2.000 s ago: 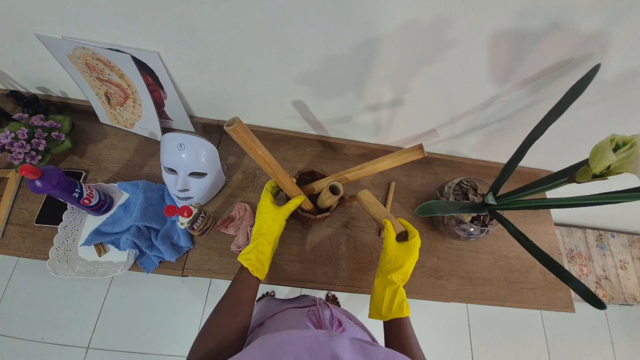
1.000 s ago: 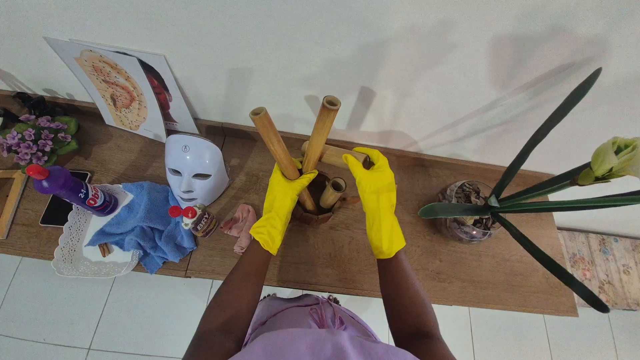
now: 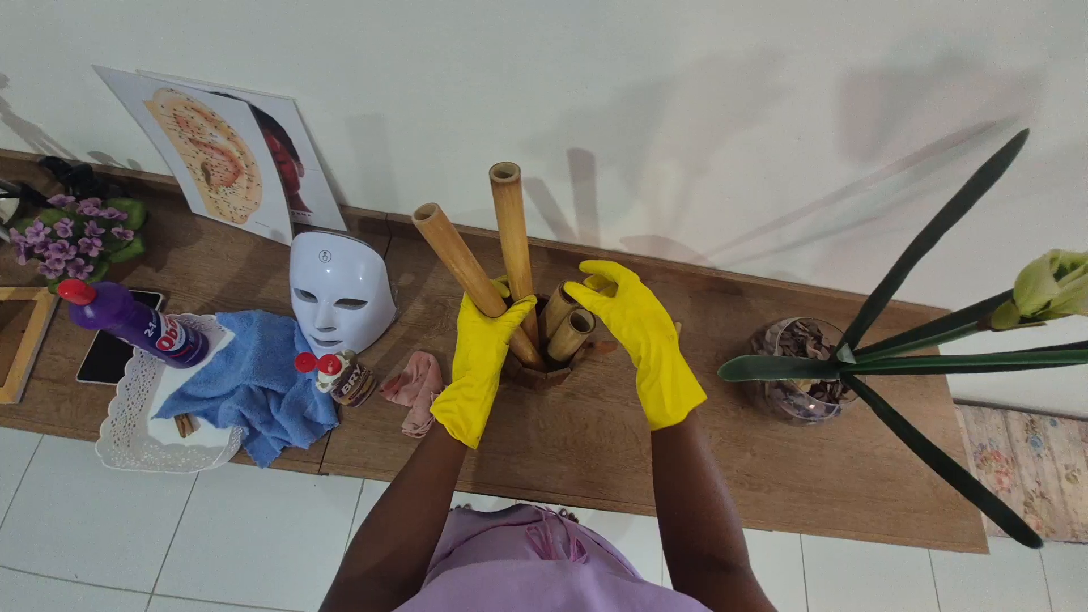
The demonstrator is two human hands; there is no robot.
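My left hand (image 3: 490, 361), in a yellow rubber glove, grips a long bamboo tube (image 3: 459, 259) that leans to the left. A second long bamboo tube (image 3: 510, 221) stands just behind it, its lower part between my left fingers and the short tubes. Two short bamboo tubes (image 3: 569, 337) stand in a brown pot (image 3: 537, 378) with angular sides, mostly hidden by the tubes and my left glove. My right hand (image 3: 637, 336), gloved too, is at the right of the short tubes with fingers apart and curved; whether a fingertip touches a tube rim is unclear.
Left on the wooden table (image 3: 790, 476) are a pink cloth (image 3: 416, 391), small red-capped bottles (image 3: 350, 381), a white mask (image 3: 340, 289), a blue cloth (image 3: 255, 374) on a white lacy tray (image 3: 127, 438) and a purple bottle (image 3: 140, 327). Right stands a glass vase (image 3: 795, 399) with long leaves.
The short tube that my right hand held in the earlier frames now stands in the pot, and that hand has let go. The second long tube has gone from leaning right to nearly upright.
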